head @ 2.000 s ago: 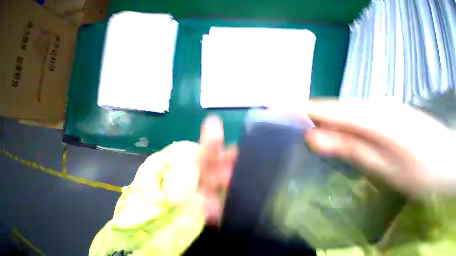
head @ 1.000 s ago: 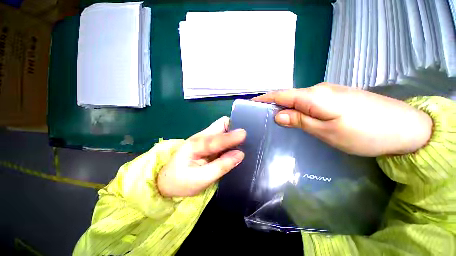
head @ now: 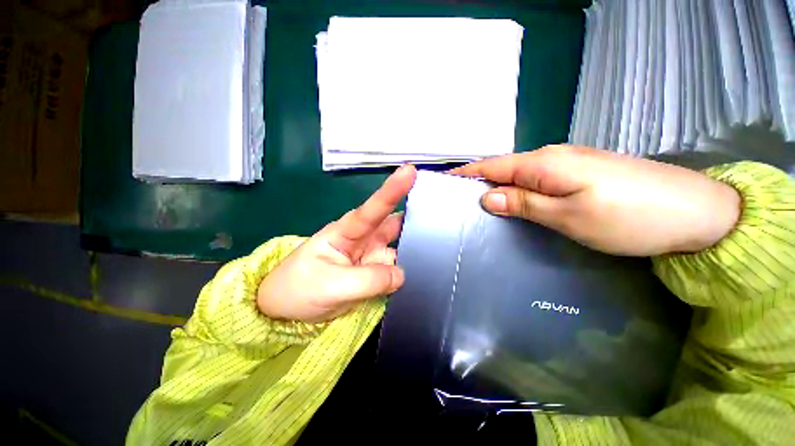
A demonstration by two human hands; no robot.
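A dark grey tablet (head: 558, 348) with an ADVAN logo is held in front of me, its back facing up. Clear glossy film (head: 466, 300) covers it, with a bright crease line near the left side and a loose wrinkled edge at the bottom. My right hand (head: 601, 200) grips the tablet's top edge, with the thumb on the back and fingers at the edge. My left hand (head: 336, 266) is at the tablet's left edge, fingers spread, with index fingertip at the top left corner and thumb at the side. Whether its hidden fingers support the tablet cannot be told.
A white sleeve pile (head: 418, 87) lies just beyond the tablet on the green bench (head: 292, 113). Another white stack (head: 187, 91) lies at the left. A tall stack of white sleeves (head: 671, 74) stands at the right. A brown carton (head: 39, 113) is at far left.
The tablet came from a blurred, tilted pose to a steadier one with its logo visible. My left fingers have since spread and the index finger has moved up to the corner. My right hand keeps its grip.
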